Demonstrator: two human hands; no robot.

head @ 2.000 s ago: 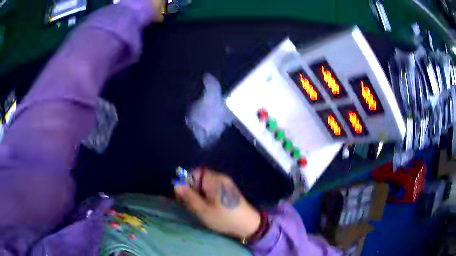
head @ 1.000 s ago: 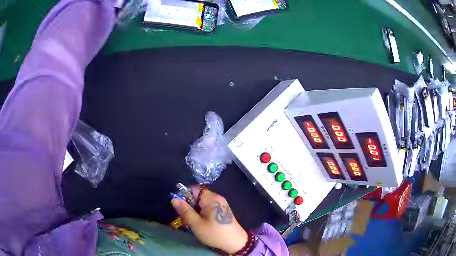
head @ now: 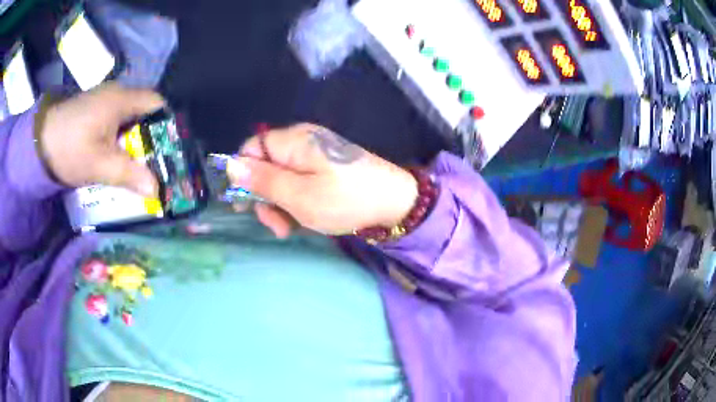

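Note:
My left hand (head: 98, 141) holds an open device unit (head: 118, 206) near my lap. The unit has a white and yellow battery body and a dark green circuit board (head: 179, 165) at its right end. My right hand (head: 314, 177) pinches a small silvery and blue test probe (head: 229, 177) in its fingertips, just right of the board's end. I cannot tell whether probe and board touch. The white tester (head: 447, 63) with lit red number displays stands at upper right, its top cut off by the picture's edge.
A crumpled clear bag (head: 323, 35) lies on the black mat (head: 235, 71) beside the tester. Another clear bag (head: 141, 43) and two white-faced units (head: 85, 51) lie at upper left. Bagged units (head: 667, 78) stand at far right. A red stool (head: 628, 206) and carton (head: 590, 235) are on the blue floor.
My left hand has come back from the green belt and now holds a unit near my lap. My right hand has the probe still, now beside the unit. The view has tilted down toward my lap.

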